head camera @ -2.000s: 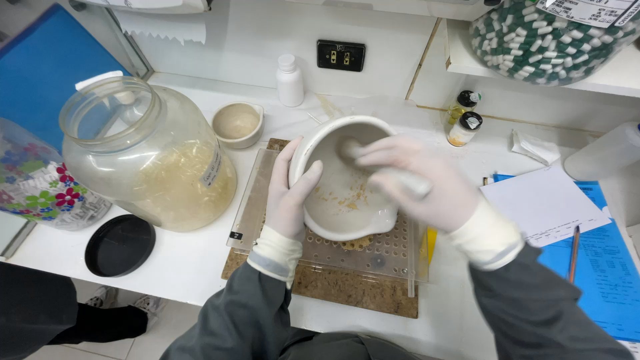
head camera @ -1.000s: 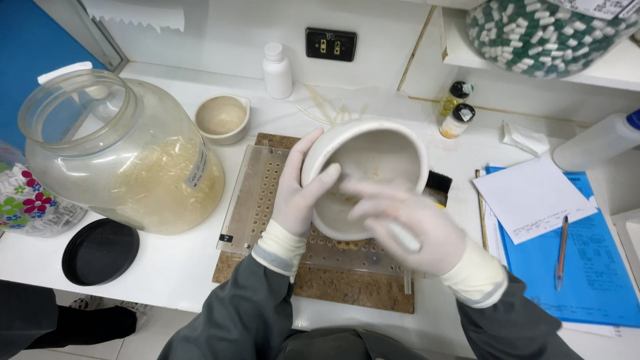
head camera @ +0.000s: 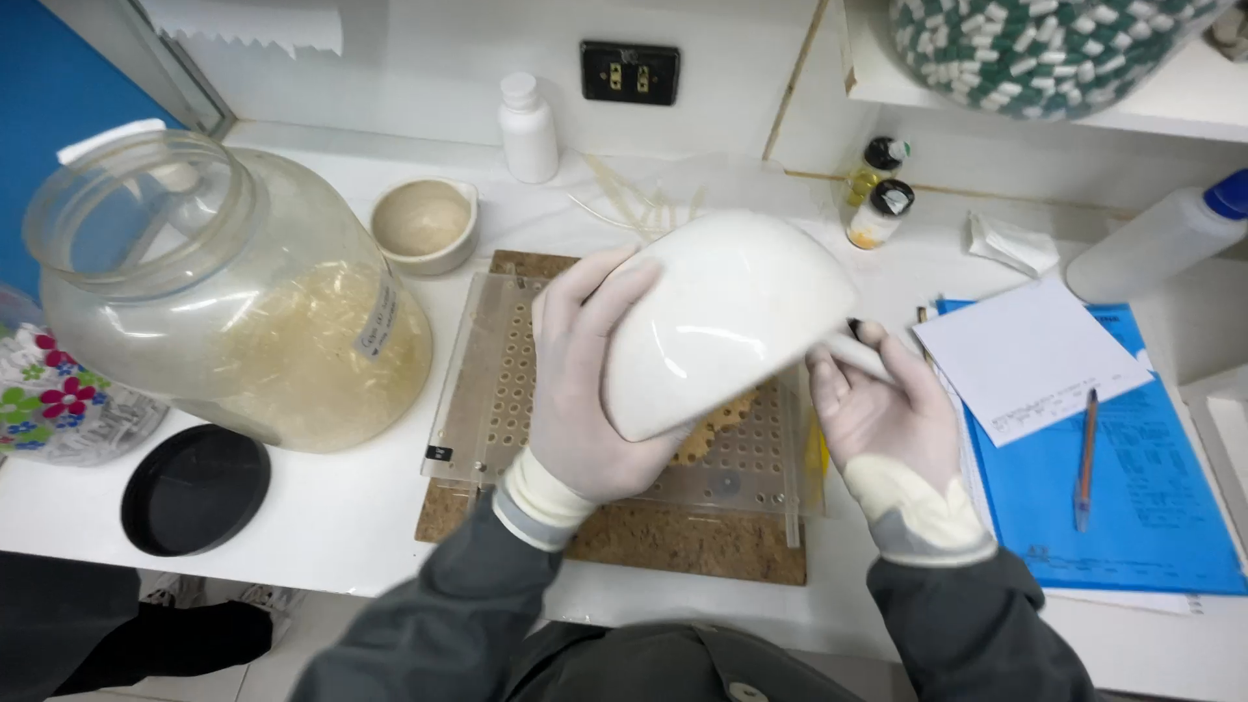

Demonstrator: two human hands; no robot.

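Note:
My gloved left hand [head camera: 595, 370] grips a white porcelain mortar [head camera: 726, 312], tipped far over so that its glossy outside faces me and its opening is hidden. Below it lies a clear perforated capsule-filling plate [head camera: 502, 390] on a brown cork-like board [head camera: 682, 556]. Tan powder [head camera: 721, 429] shows on the plate under the mortar. My gloved right hand [head camera: 882, 400], palm up, holds a pale pestle [head camera: 853, 356] by its handle at the mortar's right edge; the pestle's far end is hidden.
At left stand a large jar of clear capsules [head camera: 292, 341], a black lid [head camera: 195, 490] and a small mortar [head camera: 426, 224]. Behind are a white bottle [head camera: 527, 127] and two small vials [head camera: 880, 210]. Right lie papers [head camera: 1033, 356], a pen [head camera: 1086, 458] and a blue folder [head camera: 1160, 487]. Another person's legs show lower left.
My left hand has tipped the mortar over from an upright position, its opening no longer facing me. My right hand has moved from over the bowl to its right side and turned palm up.

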